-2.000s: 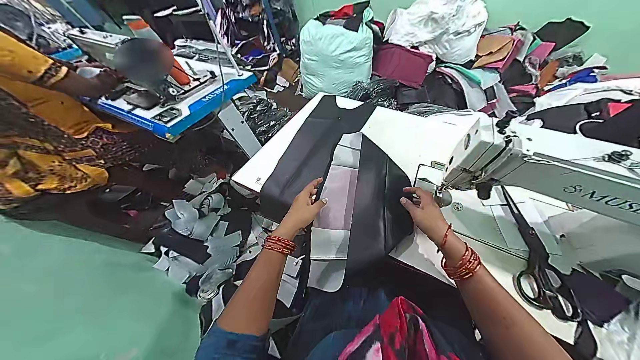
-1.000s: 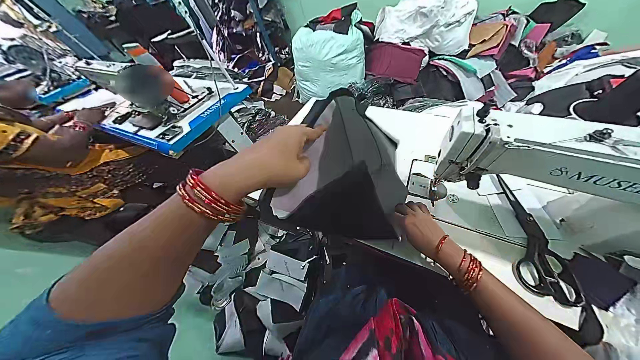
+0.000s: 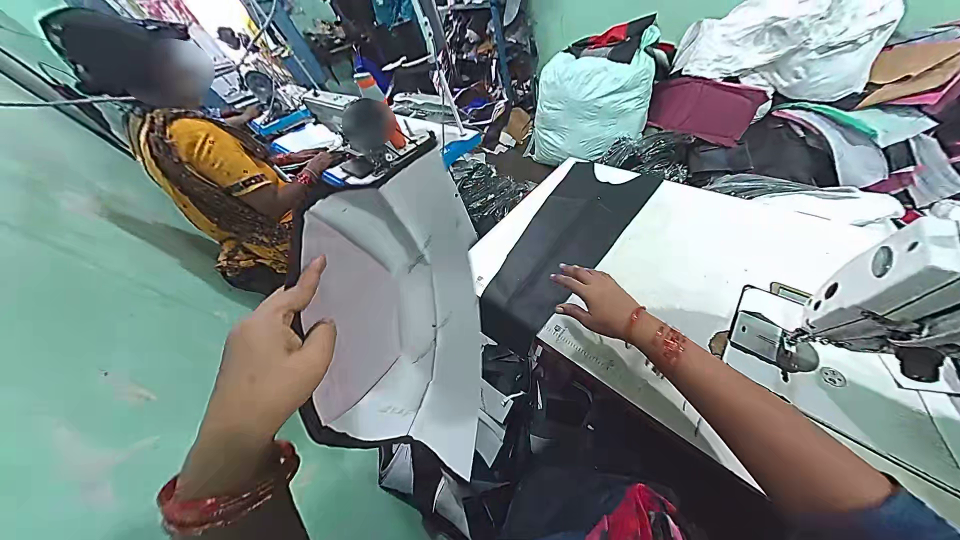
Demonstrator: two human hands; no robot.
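My left hand [image 3: 277, 360] grips the left edge of a large stiff fabric panel [image 3: 442, 300], white and pale pink with a black border, held up off the table's left side. Pen-like marks run down its white part. A black fabric piece [image 3: 562, 240] lies flat on the white sewing table [image 3: 720, 247], with a curved notch at its far end. Over the near right edge of that piece is my right hand [image 3: 592, 300], fingers spread, with nothing gripped. The sewing machine [image 3: 892, 300] stands to the right of it.
Fabric scraps [image 3: 495, 420] lie below the table's left edge. Behind the table are a pale green stuffed sack [image 3: 592, 105] and piled cloth [image 3: 847, 142]. At the left a person [image 3: 217, 165] in yellow works at another machine. A green wall runs along the left.
The light-and-black panel has moved from the table to its left side in my left hand. My right hand has shifted onto the flat black piece. The view has swung left.
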